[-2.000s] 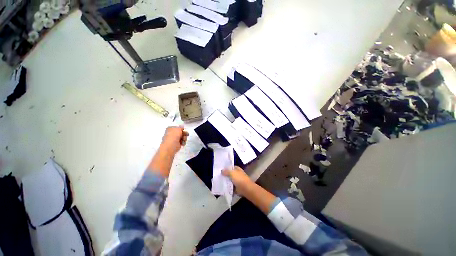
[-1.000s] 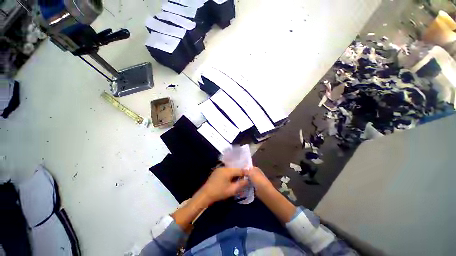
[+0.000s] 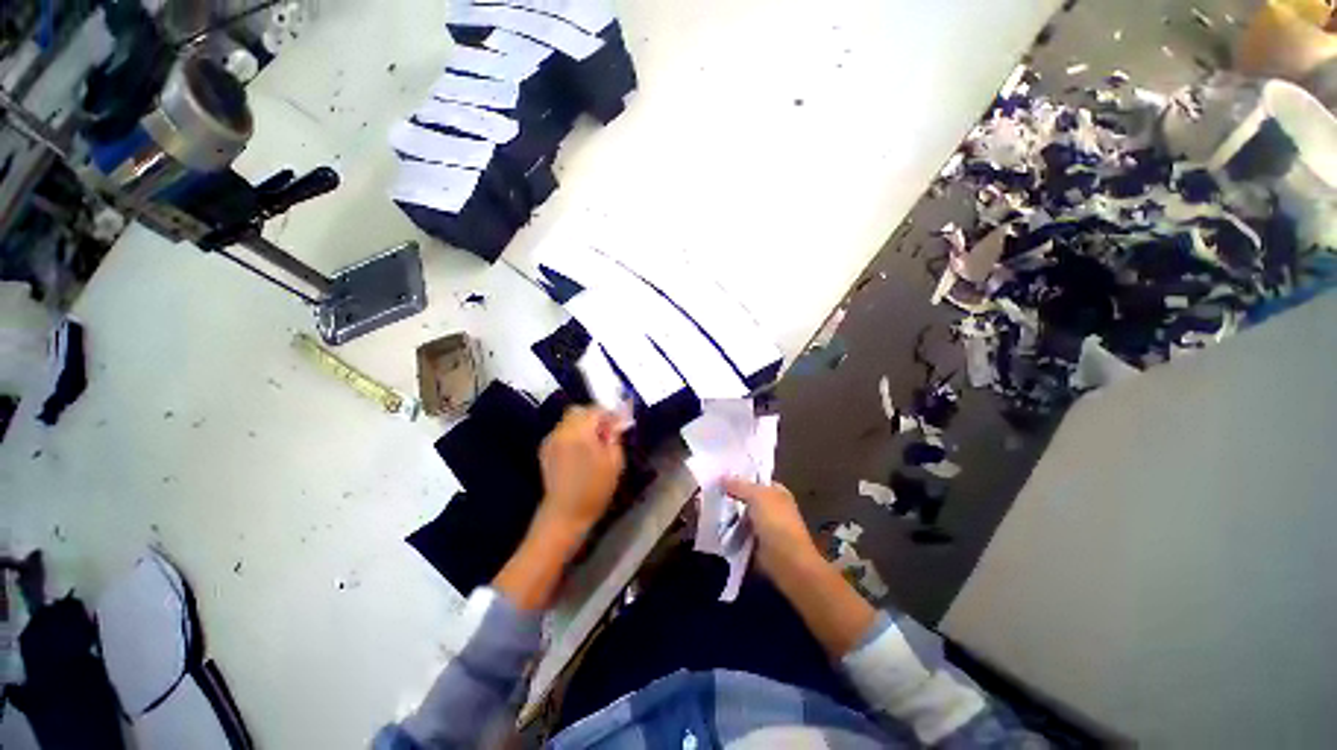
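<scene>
My left hand (image 3: 582, 466) pinches one end of a narrow white paper marker piece (image 3: 603, 384) over the dark strip stacks. My right hand (image 3: 768, 525) holds several crumpled white paper pieces (image 3: 722, 440) at the table's front edge. Dark fabric stacks with no paper on top (image 3: 491, 447) lie beside and under my left hand. Beyond them, narrow stacks still carry white paper (image 3: 642, 340). My left fingers partly hide the paper's near end.
A cutting machine with a grey base plate (image 3: 371, 293) stands at the upper left. A brown open box (image 3: 446, 375) and a yellowish strip (image 3: 349, 374) lie near it. Paper-topped stacks (image 3: 466, 139) stand farther back. Scraps (image 3: 1085, 279) cover the floor at right.
My left hand has moved away from my right hand and taken hold of another paper piece. More stacks show bare dark fabric. My right hand keeps its papers. The view has shifted.
</scene>
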